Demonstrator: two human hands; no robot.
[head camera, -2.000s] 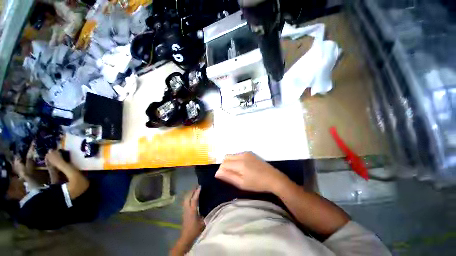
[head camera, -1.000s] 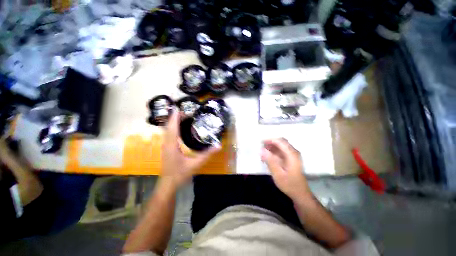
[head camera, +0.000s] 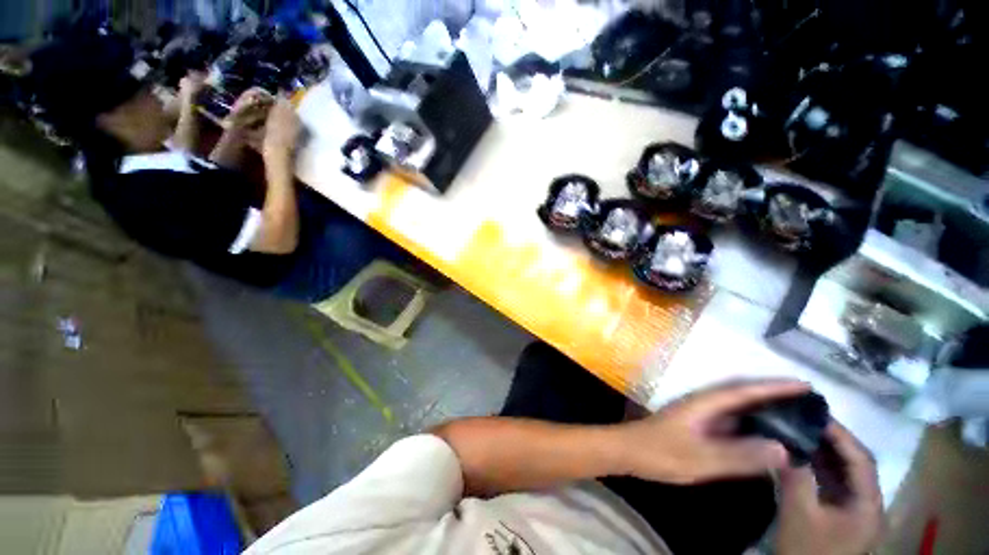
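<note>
My left hand is closed around a black housing above the white sheet near the bench's front edge. My right hand is on the housing's right side, its fingers curled against it. Both hands hold the housing. Its inside is hidden and the view is somewhat blurred. Several black rounded housings with silvery boards stand in rows on the bench, beyond and left of my hands.
The screw feeder stands at the right. Orange tape covers the bench edge. A black box stands farther left. Another seated person works there, with a stool nearby. A red tool shows at the lower right.
The view has swung left, so the bench now slants. My left hand has brought a housing from the rows to the right, and my right hand, empty before, now holds it too.
</note>
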